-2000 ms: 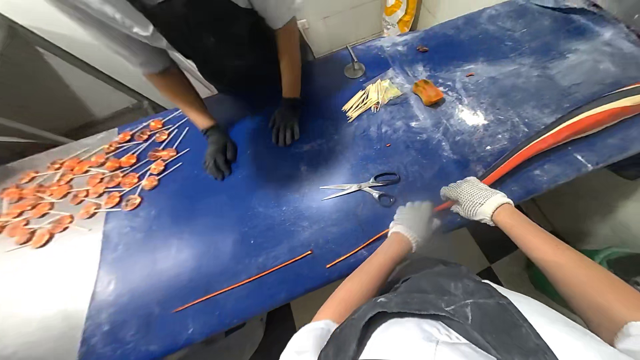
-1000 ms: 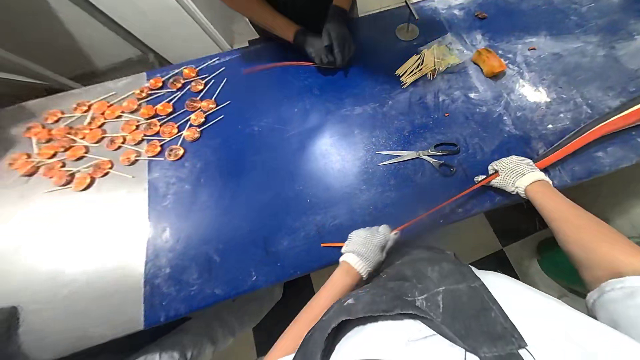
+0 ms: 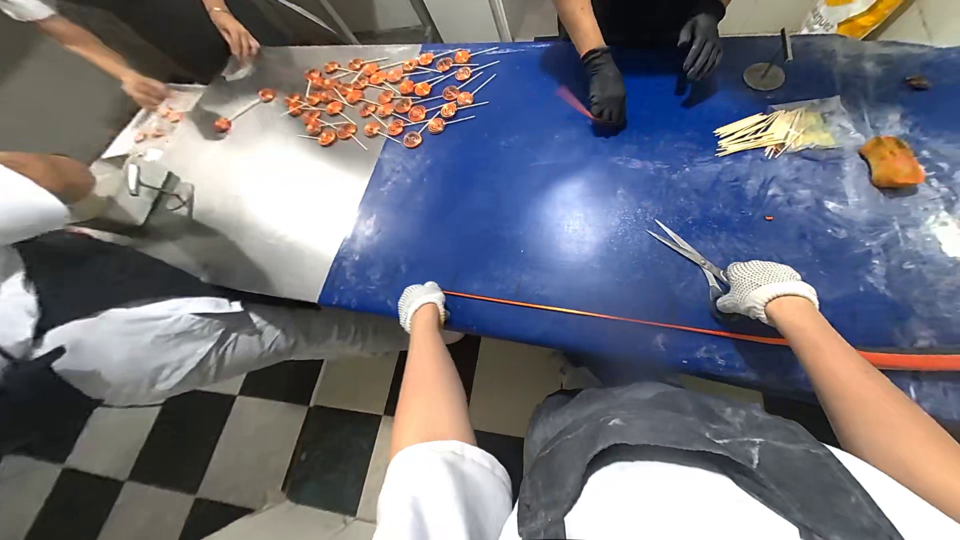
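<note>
A long, thin red-orange candy strand (image 3: pixel 577 310) stretches along the near edge of the blue table, thickening toward the right. Its left end is in my left hand (image 3: pixel 422 304), which wears a dotted white glove. My right hand (image 3: pixel 766 289), gloved alike, grips the handles of metal scissors (image 3: pixel 691 253); the blades lie parted and point up and left, just beyond the strand. Across the table, a co-worker's black-gloved hand (image 3: pixel 606 90) touches a short red strand (image 3: pixel 576 103), while the other black-gloved hand (image 3: pixel 700 46) is raised slightly.
Many orange spiral lollipops (image 3: pixel 405 105) lie over the blue and metal surfaces at the left. Wooden sticks (image 3: pixel 757 133), an orange candy lump (image 3: pixel 892 162) and a round metal press (image 3: pixel 764 76) sit at the back right. Other people stand at the metal table (image 3: pixel 262 217) at the left.
My left hand has moved left with the strand's end, which now stretches longer. My right hand has let go of the strand and taken hold of the scissors. The view has swung left.
</note>
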